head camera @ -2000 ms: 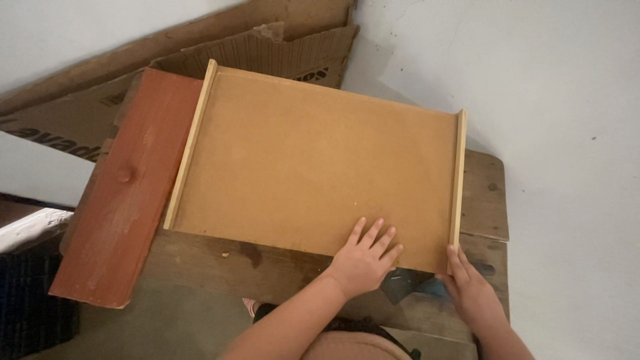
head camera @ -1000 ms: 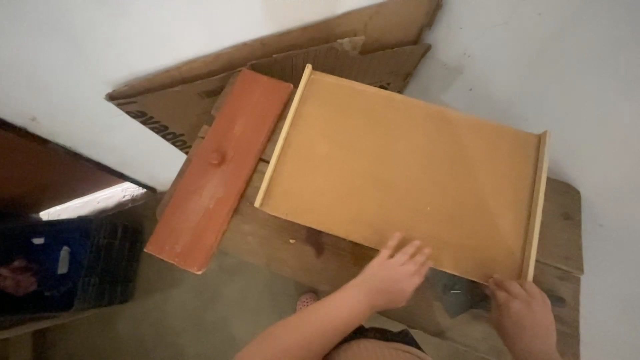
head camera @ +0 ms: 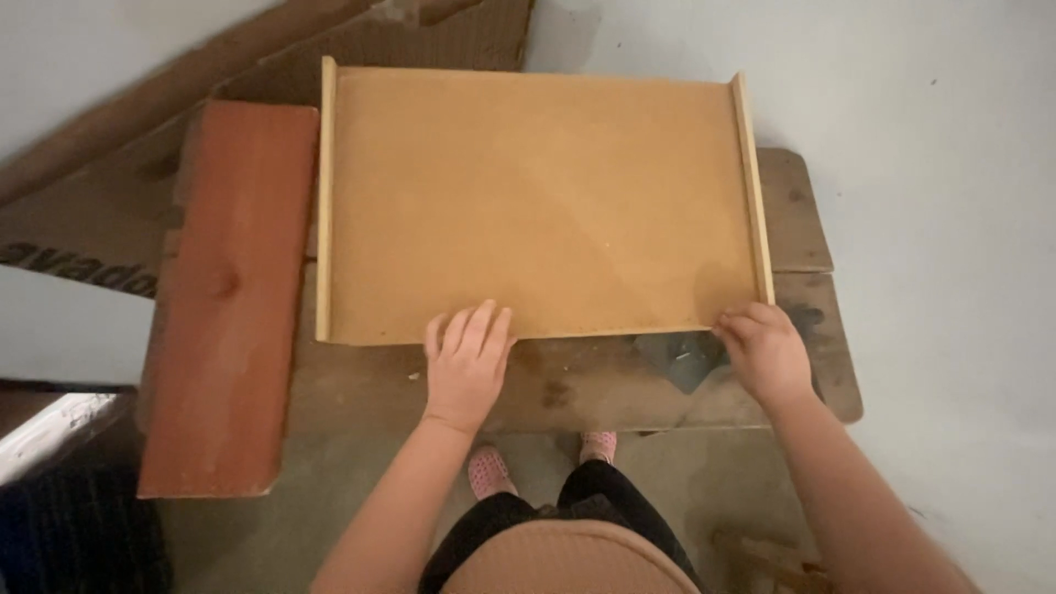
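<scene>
A flat tan wooden panel [head camera: 536,198] with a pale wooden strip along its left and right sides lies on a worn wooden table [head camera: 577,396]. My left hand [head camera: 470,355] rests on the panel's near edge, fingers on its top surface. My right hand [head camera: 763,346] grips the near right corner, at the lower end of the right strip, its fingertips bent around the edge. Left of the panel, a red-painted board [head camera: 239,289] with a round knob lies slanted on the table. A dark plastic-like piece [head camera: 685,359] sits partly under the panel, near my right hand.
Printed cardboard [head camera: 91,214] leans behind the table at the left. A white wall [head camera: 932,206] stands close on the right. Dark blue crates or similar objects [head camera: 74,528] are at the lower left. Wooden pieces [head camera: 759,557] lie low at the right, near my feet.
My left hand has moved left along the panel's near edge. The right hand stays at the near right corner. The view has shifted and turned.
</scene>
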